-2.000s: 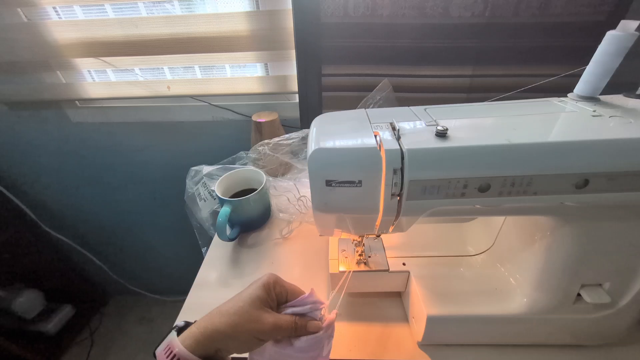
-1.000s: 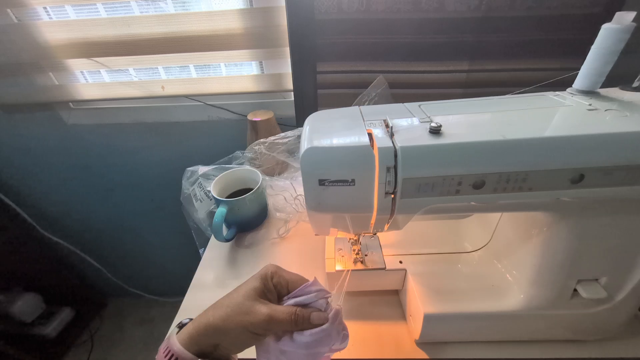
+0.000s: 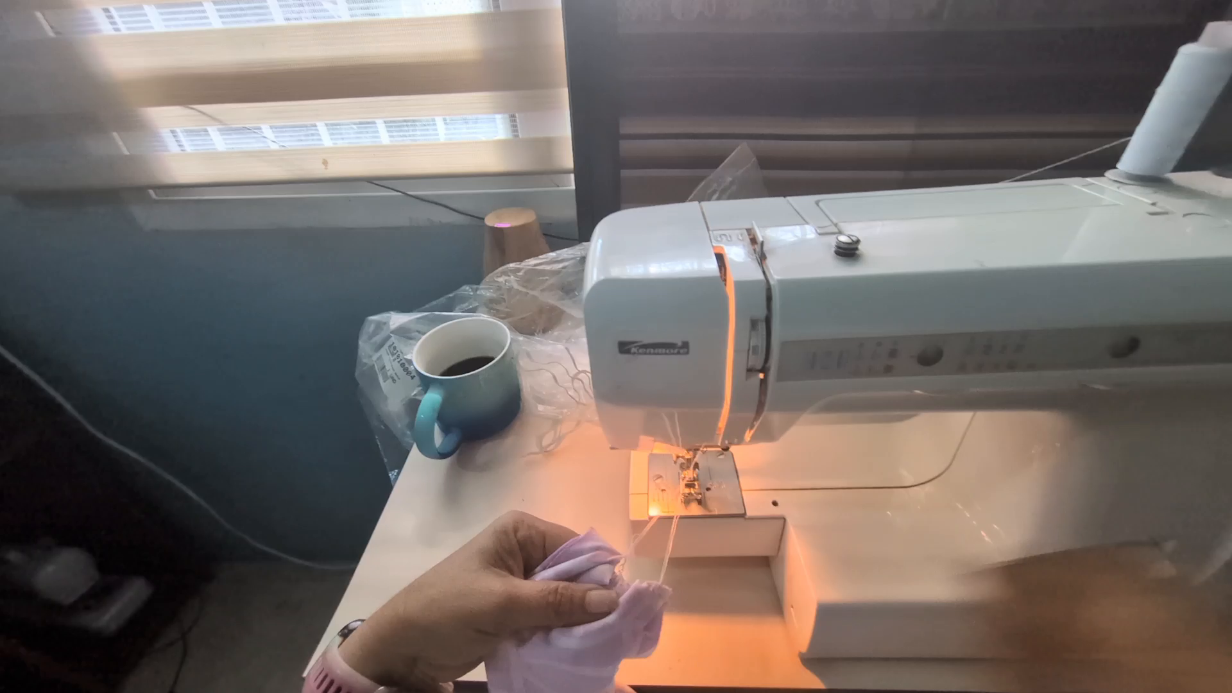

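My left hand [image 3: 481,602] pinches a bunched piece of pale lilac fabric [image 3: 577,635] in front of a white Kenmore sewing machine [image 3: 664,298]. Threads [image 3: 669,549] stretch from the fabric up to the lit presser foot [image 3: 689,481] and metal needle plate [image 3: 727,472]. At the lower right, a brown blur that appears to be my right hand [image 3: 1107,616] is beside the machine's base; its fingers cannot be made out. A large white thread cone [image 3: 1176,106] stands on top of the machine at the right.
A blue mug [image 3: 491,395] with dark liquid stands left of the machine, against a clear plastic bag [image 3: 385,356]. Loose threads lie beside it. A wooden cone-shaped object [image 3: 513,241] stands behind. The table's left edge [image 3: 371,549] runs beside my left forearm.
A blurred shape, apparently my right hand, has come into view at the lower right. My left hand still holds the fabric, with threads running to the machine.
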